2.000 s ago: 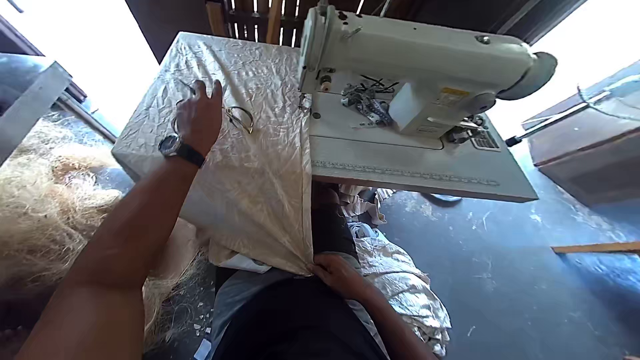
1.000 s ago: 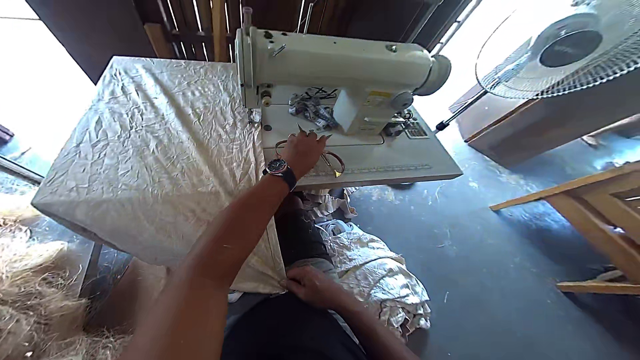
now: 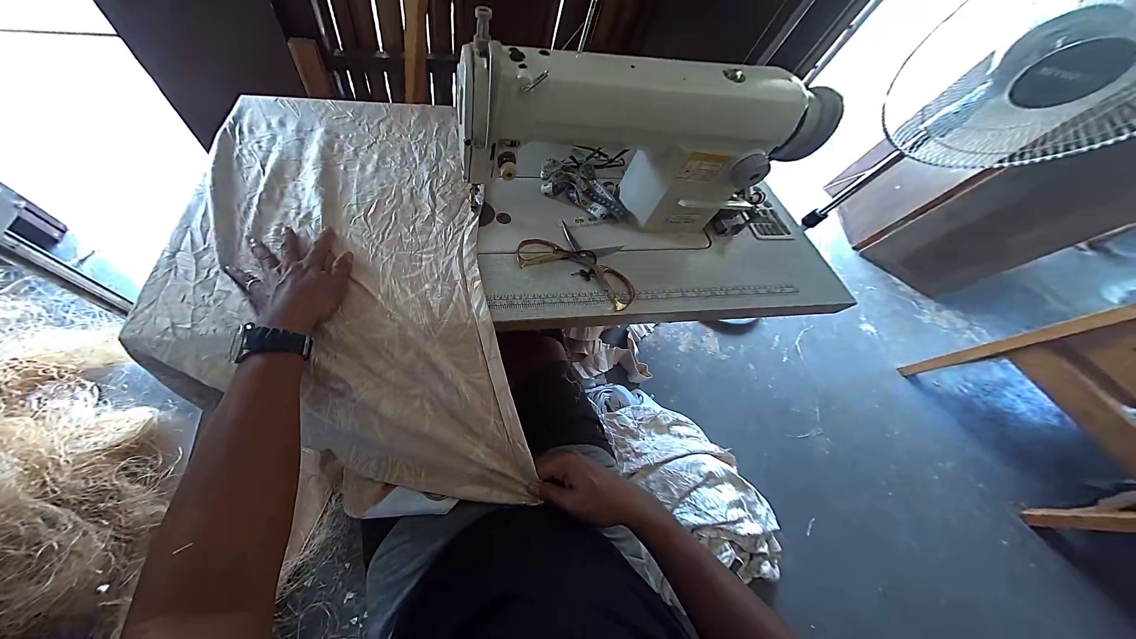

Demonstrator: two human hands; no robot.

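A crumpled cream fabric (image 3: 390,328) covers the left part of the sewing table and hangs toward my lap. On it my left hand (image 3: 302,275) lies flat, fingers spread, a watch on its wrist. Near my lap my right hand (image 3: 581,488) pinches the fabric's hemmed edge. The white sewing machine (image 3: 648,102) has its needle end over the fabric's right edge. Open scissors with gold-coloured handles (image 3: 581,257) rest on the white tabletop (image 3: 754,271), right of the fabric. A tangle of tape and dark cords (image 3: 581,182) lies behind them.
Piled pale fabric (image 3: 683,470) lies on the floor right of my legs. Loose straw-like fibre (image 3: 71,479) heaps at the left. A fan (image 3: 1056,80) stands at upper right near a brown cabinet (image 3: 976,204); a wooden frame (image 3: 1056,382) is at the right.
The scissors, on the fabric two seconds ago, now lie on the bare tabletop. My left hand was over them there a second ago and has moved left onto the fabric. The view has swung right.
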